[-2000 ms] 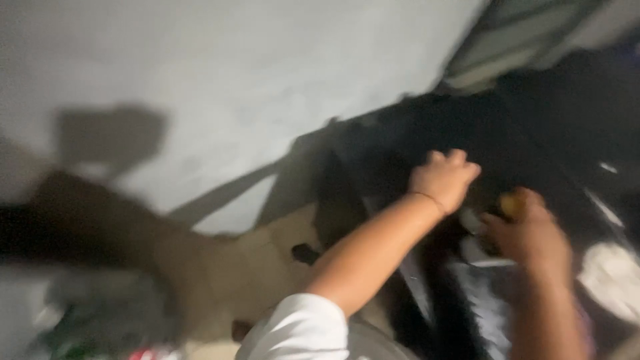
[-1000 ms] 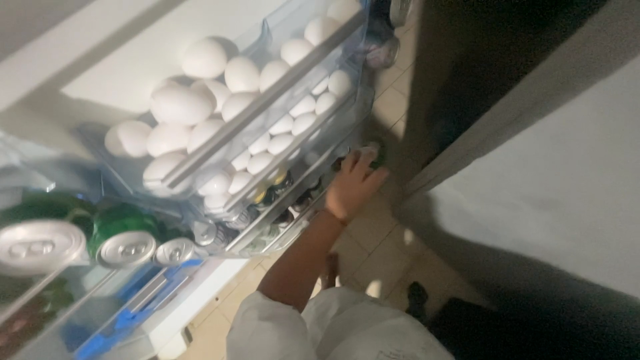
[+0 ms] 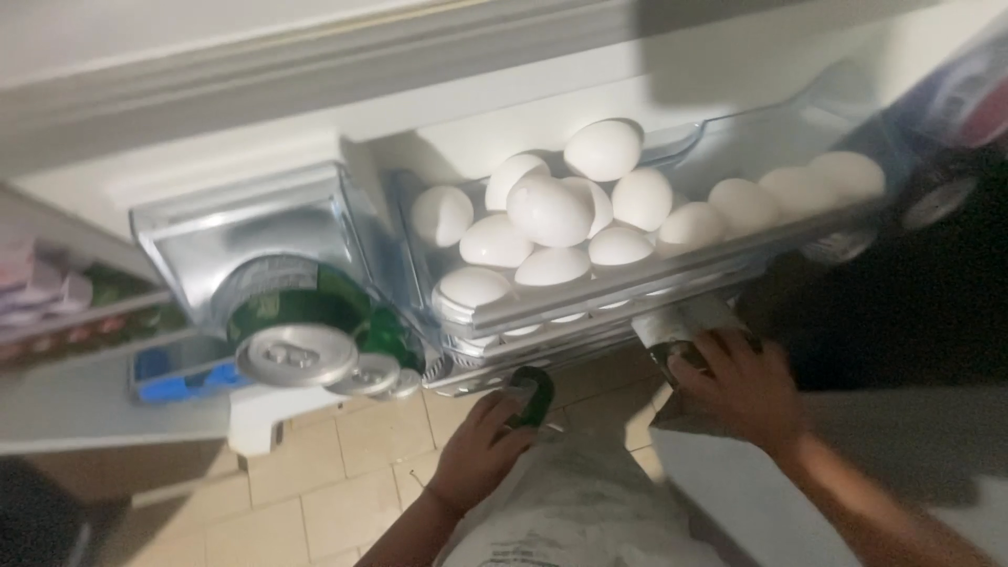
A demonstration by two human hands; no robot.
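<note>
My left hand (image 3: pixel 482 447) is closed around a dark green container (image 3: pixel 537 395), likely a can or bottle, below the door shelves of a refrigerator. To its right, my right hand (image 3: pixel 732 386) grips a pale and dark item (image 3: pixel 669 342) beside the lower door shelf; blur hides what it is. Several white eggs (image 3: pixel 550 211) lie heaped in the clear door bin (image 3: pixel 693 138) above both hands. More eggs show through the tier beneath. On the left, several green cans (image 3: pixel 297 354) with silver tops stand in line.
A second clear compartment (image 3: pixel 244 213) is at the left above the cans. Blue objects (image 3: pixel 189 382) lie on a shelf at far left. Floor tiles (image 3: pixel 354 465) show below the door. A pale wall or panel (image 3: pixel 732 465) is at lower right, under my right forearm.
The view has swung from a dark surface to the refrigerator door. One second ago only one hand showed, by the door shelves; now both are there, each holding something.
</note>
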